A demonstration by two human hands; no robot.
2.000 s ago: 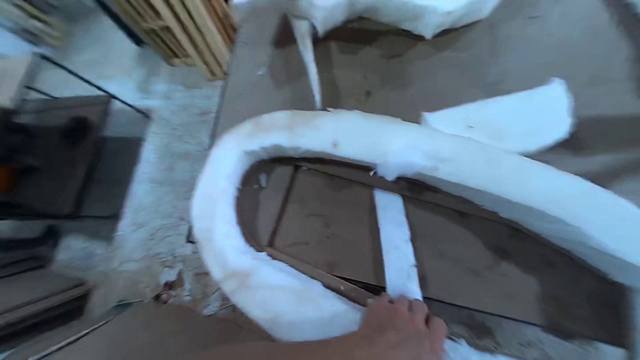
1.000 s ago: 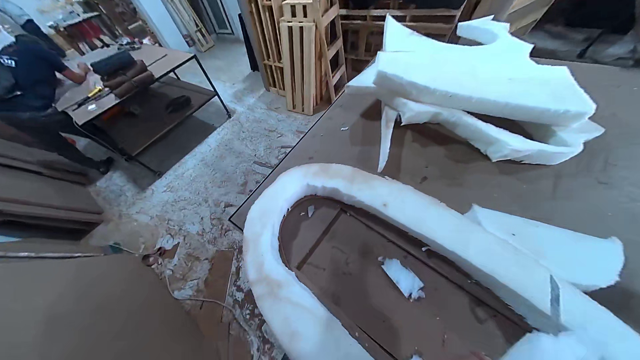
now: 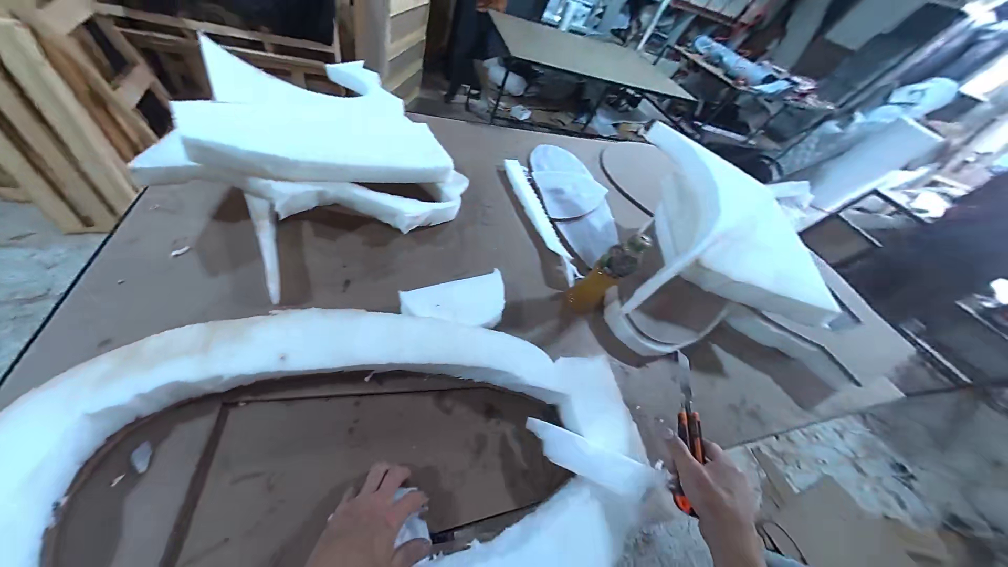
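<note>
My left hand (image 3: 378,512) rests inside a large oval ring of white foam-like padding (image 3: 315,342), its fingers closed around a small white scrap (image 3: 410,521). At the right end of the ring, my right hand (image 3: 720,488) grips an orange and black utility knife (image 3: 690,441), its long blade pointing away from me. A loose white strip (image 3: 591,457) lies across the ring beside the knife. Under the ring is a brown board (image 3: 315,465). A half-round white piece (image 3: 453,299) touches or nearly touches the ring's far side.
Stacked white offcuts (image 3: 315,146) lie at the far left of the brown table (image 3: 378,264). Farther right are a bottle with orange liquid (image 3: 592,290), oval grey-white pieces (image 3: 568,185) and a large curved offcut (image 3: 756,220). Wooden frames (image 3: 63,134) stand behind.
The view has swung right. The utility knife is now visible in my right hand. My left hand, out of view one second ago, is inside the ring holding a scrap.
</note>
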